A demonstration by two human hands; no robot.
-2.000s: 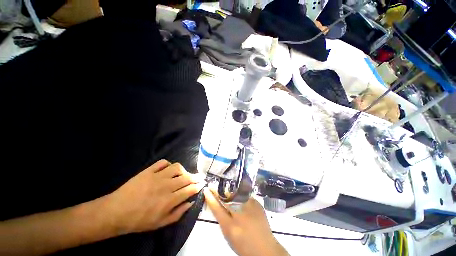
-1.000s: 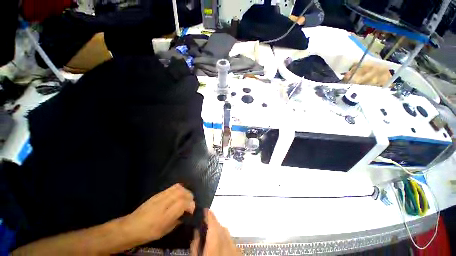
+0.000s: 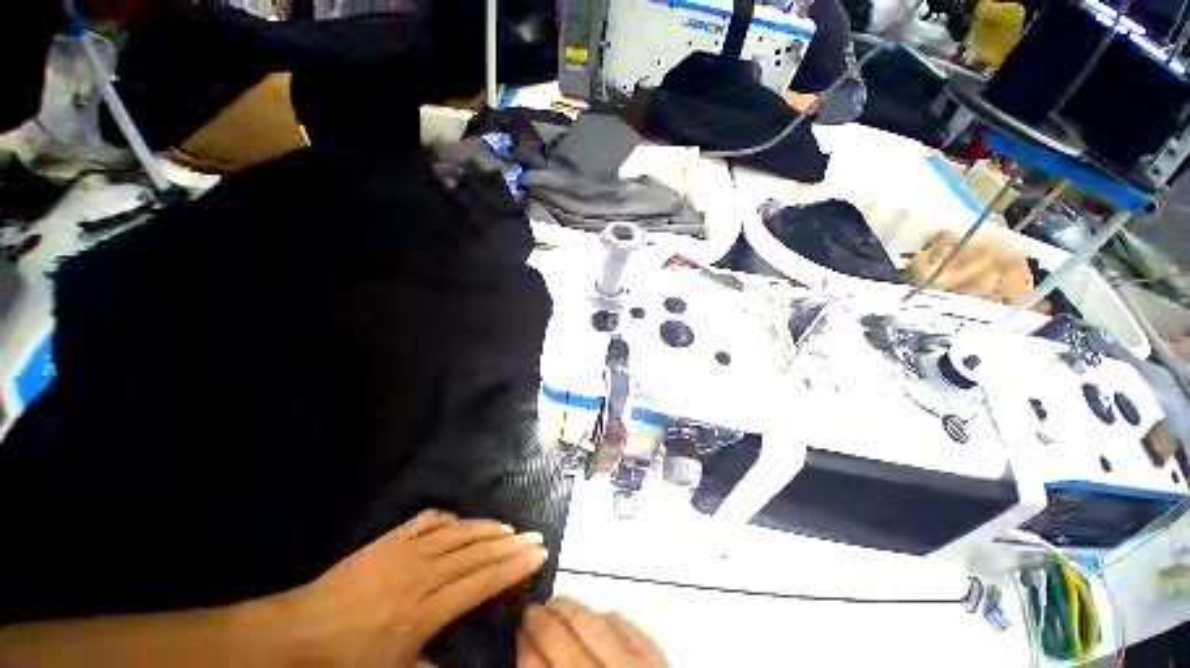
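A large black garment panel point(image 3: 287, 352) lies left of the white sewing machine point(image 3: 705, 372). Its ribbed right edge point(image 3: 529, 483) runs up to the presser foot area point(image 3: 581, 450). My left hand point(image 3: 405, 587) lies flat on the cloth near the front, fingers pointing right, close to the ribbed edge. My right hand point(image 3: 587, 637) is cut off by the bottom edge of the picture. Its fingertips are at the cloth's right edge, and whether they pinch it is hidden.
Behind the machine are a grey garment pile point(image 3: 587, 170) and a white bin point(image 3: 900, 170) with black and tan cloth. A thread stand point(image 3: 1057, 170) is at upper right. Green and yellow coils point(image 3: 1064, 607) are at lower right. Part of another person's hand point(image 3: 803, 101) shows at the back.
Both hands have come away from the needle area towards the front. Since one second ago, my left hand has flattened on the cloth and the raised edge between the hands has gone down.
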